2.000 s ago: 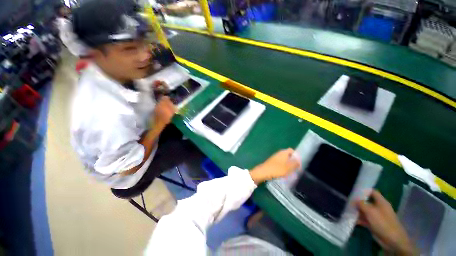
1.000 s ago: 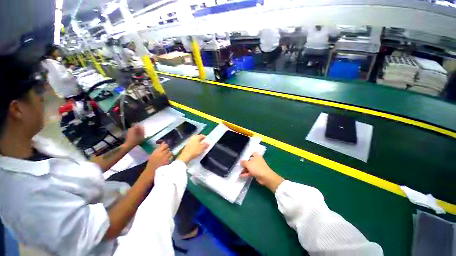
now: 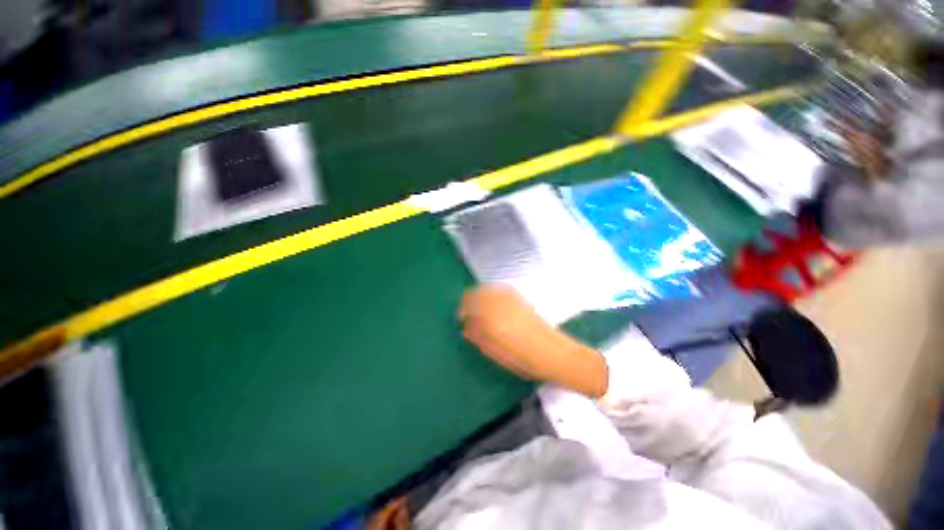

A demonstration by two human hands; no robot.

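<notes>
My right hand is blurred, reaching from the lower right to the near left edge of a stack of bubble wrap bags. Its fingers look bent; whether they grip a sheet cannot be told. The stack is whitish with a grey dimpled patch at its left. A stack of shiny blue film sheets lies against its right side. My left hand cannot be made out; a small skin-coloured patch at the bottom edge is unclear.
A dark tablet lies on a white sheet beyond the yellow strip. A white scrap is on the strip. Blurred layered sheets are at left. A black stool, a red stool and a person's sleeve are at right.
The view has swung right. My right hand has left the tablet at the neighbouring place and is now at the bubble wrap stack. My left hand has gone out of sight.
</notes>
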